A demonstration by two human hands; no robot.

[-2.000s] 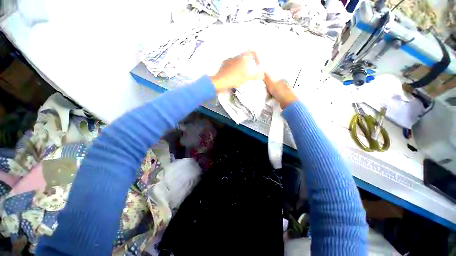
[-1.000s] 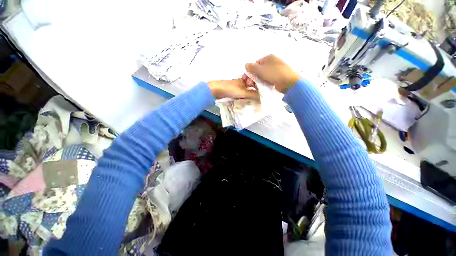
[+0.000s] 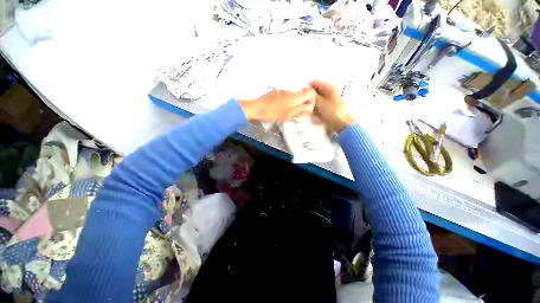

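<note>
A small bundle of pale fabric pieces [image 3: 309, 142] hangs below my hands at the front edge of the table. My left hand [image 3: 281, 105] is closed on its upper part. My right hand [image 3: 330, 106] touches my left hand and grips the bundle's top from the right side. The fingertips meet and partly hide each other, and the white cloth is washed out by glare. The long white strip seen before cannot be made out apart from the bundle.
Yellow-handled shears [image 3: 427, 155] lie right of my hands, before the sewing machine [image 3: 456, 59]. Fabric bundles [image 3: 198, 68] lie at the back left. A patchwork heap [image 3: 65, 219] is left of my black-covered lap [image 3: 266, 248]. A dark flat object [image 3: 516, 204] lies far right.
The white strip that hung down on the right two seconds ago no longer hangs there. My right hand has come down a little from above my left, and the bundle has shifted right.
</note>
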